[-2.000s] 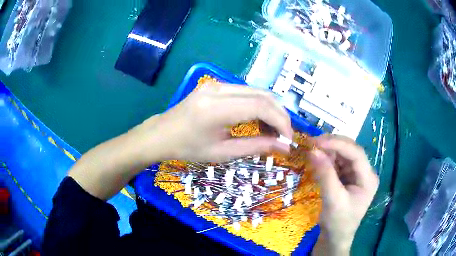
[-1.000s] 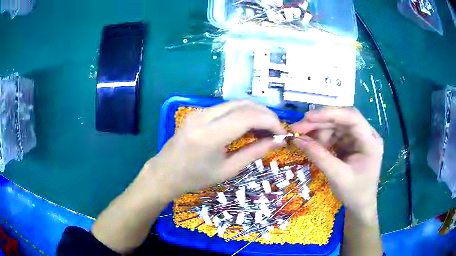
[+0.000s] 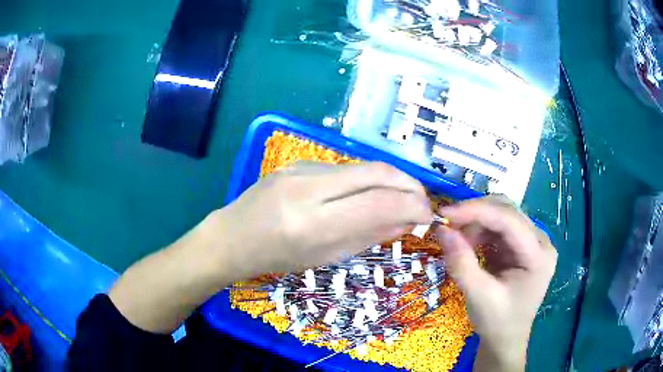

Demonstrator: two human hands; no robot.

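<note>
My left hand (image 3: 327,211) reaches over the blue tray (image 3: 247,149) and pinches a wire lead with a white end (image 3: 421,229) between its fingertips. My right hand (image 3: 501,261) is at the tray's right side, its thumb and forefinger closed on a tiny orange-yellow part (image 3: 444,220) at the lead. The fingertips of both hands almost meet; they hide most of the lead. Orange-yellow small parts (image 3: 429,341) fill the tray. A heap of wire leads with white ends (image 3: 349,298) lies on them, below my hands.
A white fixture (image 3: 465,131) with metal blocks stands beyond the tray, a clear box of leads (image 3: 465,29) behind it. A glossy black rectangle (image 3: 189,80) lies upper left. A black cable (image 3: 586,189) and thin metal sticks (image 3: 560,189) lie right. Clear bags (image 3: 33,94) lie at both sides.
The view has tilted, so tray and fixture appear slanted compared with a second ago. Both hands stay together at the tray's far side; the white end now points downward below the left fingertips.
</note>
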